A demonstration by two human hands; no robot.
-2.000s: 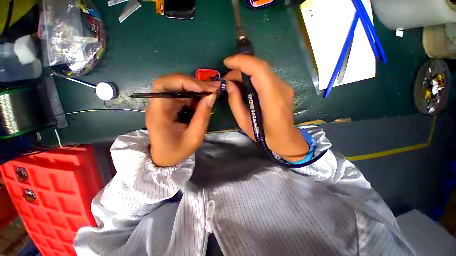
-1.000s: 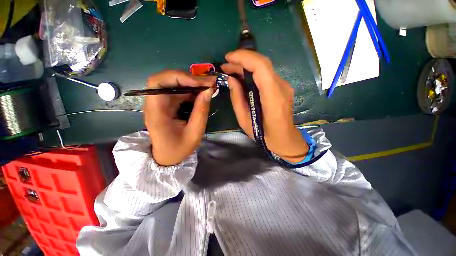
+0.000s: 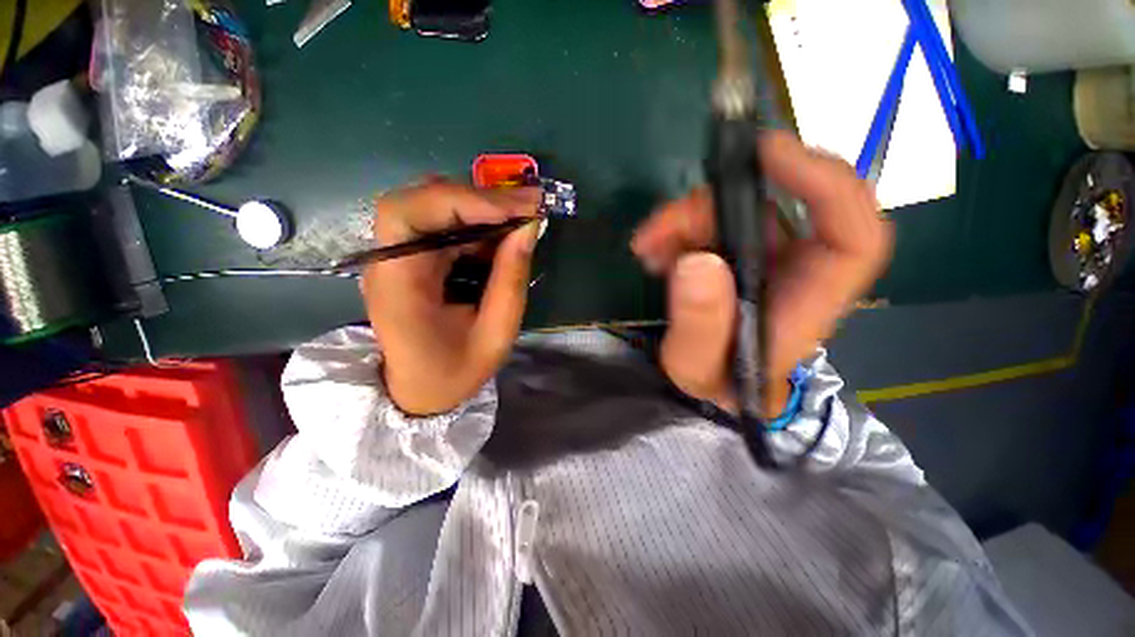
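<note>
My left hand [image 3: 451, 284] holds dark thin tweezers [image 3: 436, 243], and its thumb and forefinger pinch at a tiny circuit board [image 3: 559, 197] with silver parts. The red housing [image 3: 504, 171], orange inside, lies just beyond my left fingertips, beside the board. Whether the board's wires join it to the housing cannot be told. My right hand [image 3: 774, 268] is blurred, to the right of the board and apart from it. It holds the black soldering iron [image 3: 738, 187], whose metal barrel points away to the top edge.
A white disc on a stem [image 3: 261, 224], a solder spool [image 3: 44, 276] and a bag of parts [image 3: 174, 93] are at left. A black display module [image 3: 448, 18] lies at the top. Blue sticks [image 3: 943, 77] lie on paper [image 3: 822, 62]; a parts dish [image 3: 1093, 224] is far right.
My right hand has moved right, away from the board, with the soldering iron in it. The board is now uncovered at my left fingertips. The tweezers have tilted slightly.
</note>
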